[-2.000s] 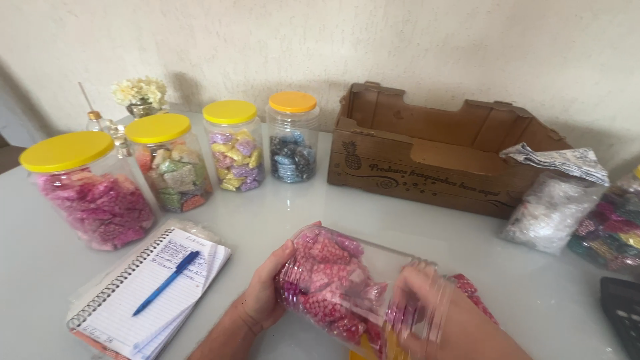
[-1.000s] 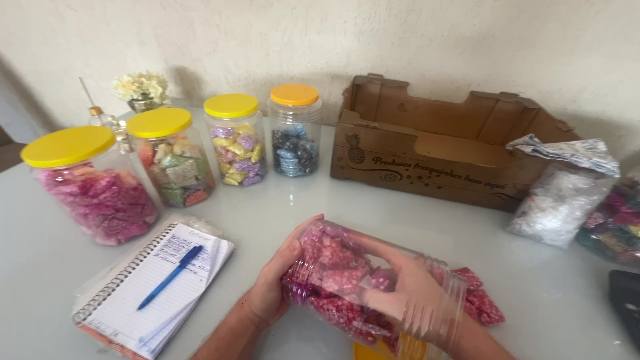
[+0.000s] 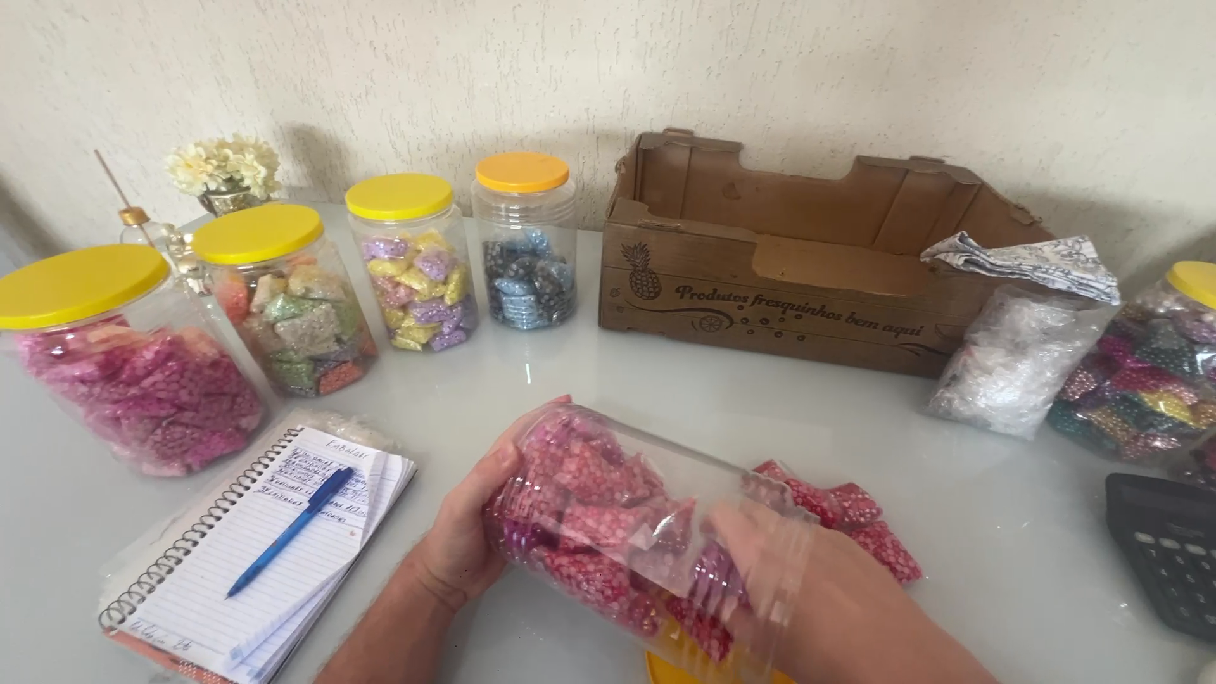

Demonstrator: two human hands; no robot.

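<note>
A clear plastic jar [image 3: 684, 446] lies tilted on its side, partly filled with small packets of pink and purple beads [image 3: 608, 513]. My left hand [image 3: 470, 532] grips its base end from the left. Through the open mouth on the right, my right hand [image 3: 760, 560] reaches inside; its fingers are near the packets, and whether they pinch one cannot be made out. Several pink bead packets [image 3: 855, 518] lie on the table behind my right wrist. Beneath the jar a yellow lid [image 3: 670, 665] shows in part.
Lidded jars of bead packets [image 3: 133, 399], [image 3: 294, 323], [image 3: 413, 285], [image 3: 527, 275] stand left and behind. A spiral notebook [image 3: 256, 551] bears a blue pen [image 3: 290, 532]. Behind are a cardboard box [image 3: 779, 313] and a plastic bag [image 3: 1007, 361]; right, another jar [image 3: 1140, 380] and a calculator [image 3: 1164, 551].
My right hand was at the jar's mouth two seconds ago, reached deeper among the packets one second ago, and is now nearer the mouth again. My left hand keeps its hold.
</note>
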